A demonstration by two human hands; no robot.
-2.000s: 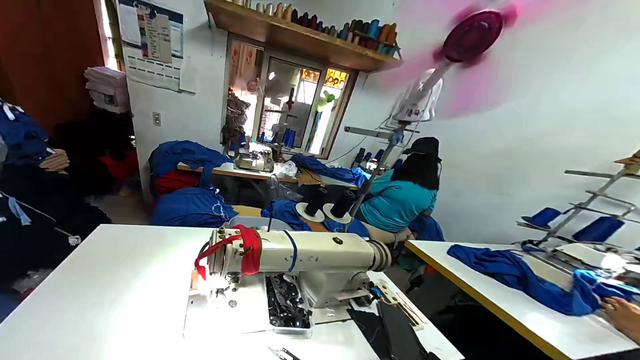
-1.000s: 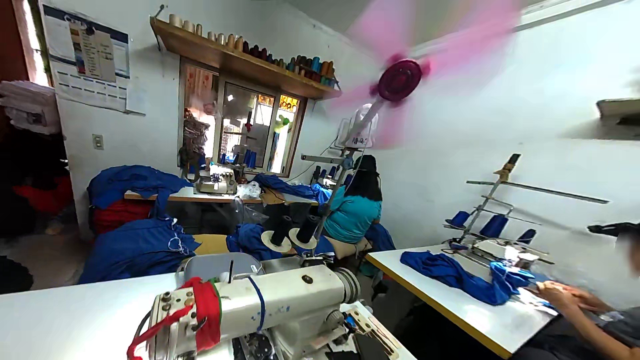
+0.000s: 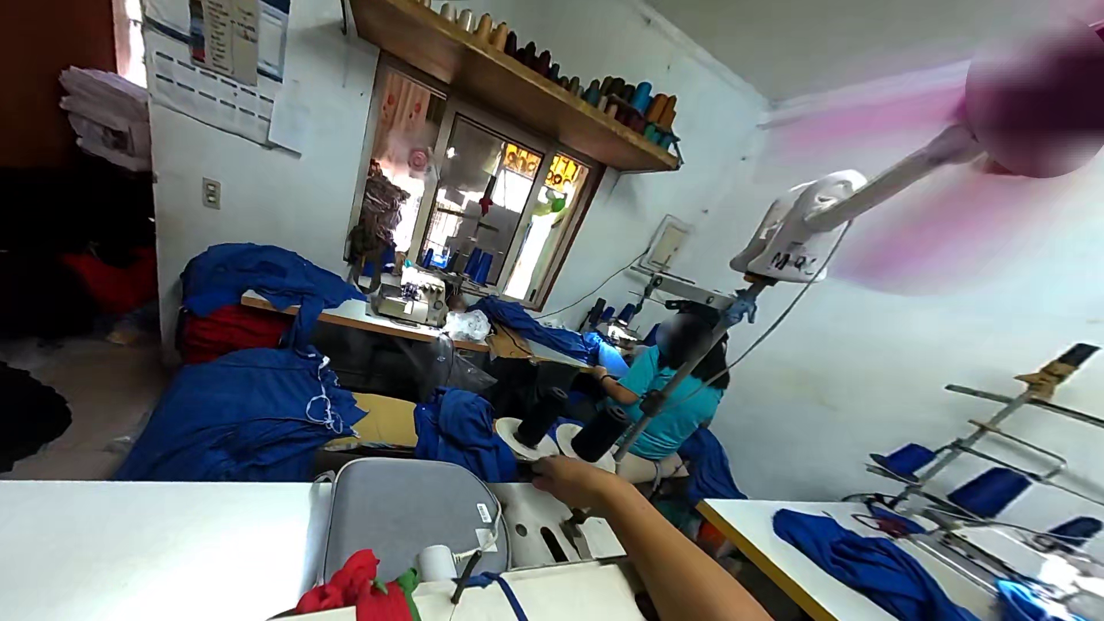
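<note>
One of my hands, by its reach from the lower right my right hand (image 3: 573,481), extends over the sewing machine (image 3: 552,595) to the thread stand behind it. Its fingertips are by the white discs (image 3: 524,440) that carry black thread cones (image 3: 602,434); whether they grip anything is hidden. A red cloth (image 3: 354,591) and a blue strip are tied on the machine head. Behind the head lies a grey padded case (image 3: 410,517), with a small white spool (image 3: 437,563) in front of it. My left hand is not in view.
A person in a teal shirt (image 3: 668,414) sits at another machine behind. Blue fabric (image 3: 233,414) is heaped at the left. A pink fan (image 3: 1035,103) spins at upper right on a slanted pole. A yellow-edged table (image 3: 763,561) with blue cloth stands at the right.
My right hand and forearm have come into view over the machine, reaching to the thread cones. The view has shifted forward over the machine. The person at the right table is out of view.
</note>
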